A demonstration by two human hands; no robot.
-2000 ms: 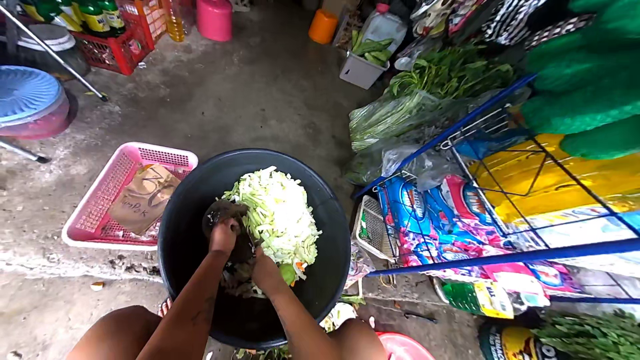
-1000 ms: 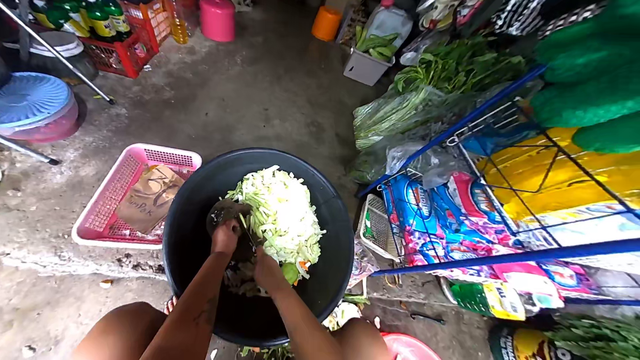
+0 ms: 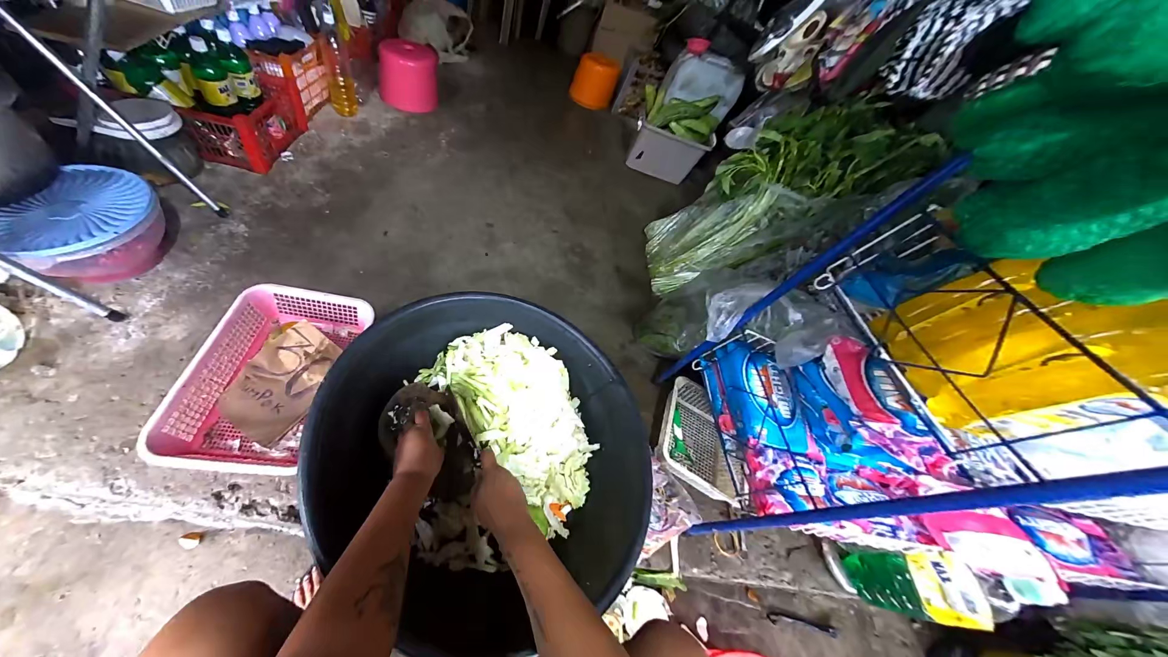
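A wide black plastic tub (image 3: 365, 365) stands between my knees. Inside, a heap of shredded pale green cabbage (image 3: 525, 406) lies to the right, with a bit of orange at its lower edge. My left hand (image 3: 420, 447) rests at a dark brown, rounded object (image 3: 399, 411) in the left of the tub, its thumb by a small pale green piece. My right hand (image 3: 497, 493) is closed beside the heap; what it grips is mostly hidden, perhaps a narrow dark tool. Pale scraps (image 3: 456, 538) lie below and between both hands.
A pink plastic basket (image 3: 173, 420) with brown cardboard (image 3: 274, 388) stands left of the tub. At right are a blue wire rack (image 3: 821, 516) with detergent packs and bagged leafy greens (image 3: 721, 233). Farther off are a pink stool (image 3: 408, 78), an orange container (image 3: 595, 80) and red crates (image 3: 237, 137).
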